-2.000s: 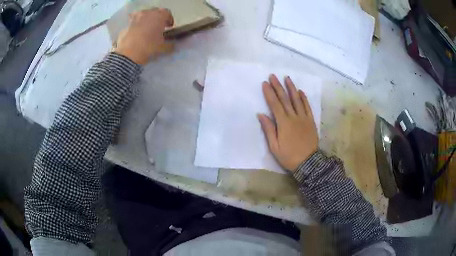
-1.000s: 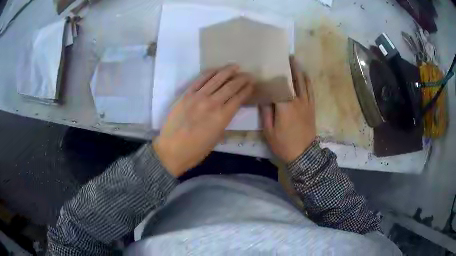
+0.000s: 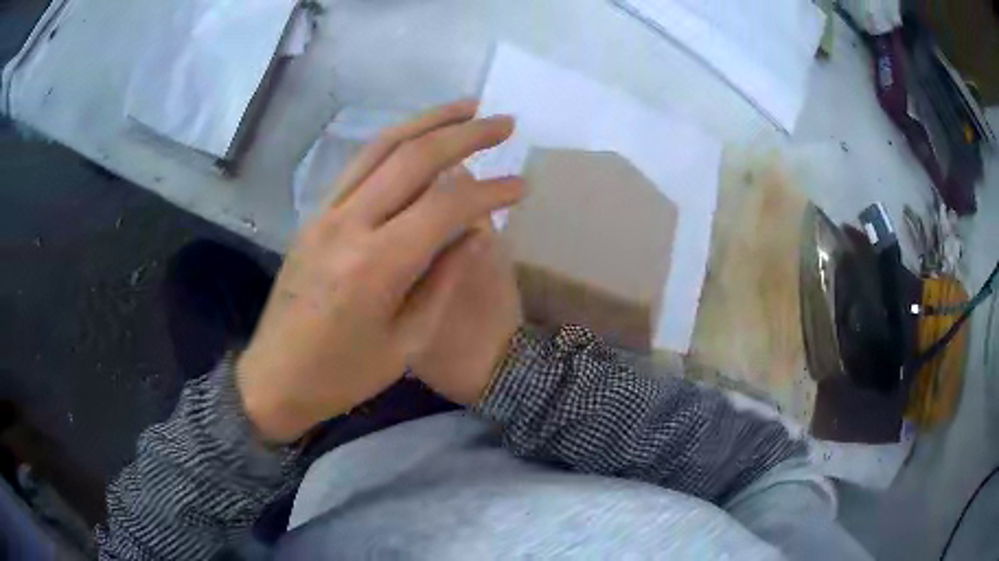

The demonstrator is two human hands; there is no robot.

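A white pocket piece (image 3: 613,121) lies on the table in front of me. The tan-grey pocket template (image 3: 597,219) lies on it, its angled end away from me and its near edge darker. My left hand (image 3: 383,241) is over the left edge of the piece, fingers extended and a little apart. My right hand (image 3: 471,307) is partly hidden under my left hand, at the left of the template; its fingers are covered, so its hold cannot be told.
The steam iron (image 3: 849,296) stands at the right on a dark iron rest (image 3: 860,414), beside a yellow-orange holder (image 3: 939,351). A pile of white pieces (image 3: 203,71) lies at the left, a cut-piece stack (image 3: 745,49) at the back right. A pale piece (image 3: 329,153) lies behind my left hand.
The template has come onto the white piece since the first frame. Since the second, my right hand has moved from the template's right side to its left, under my left hand. The view has turned.
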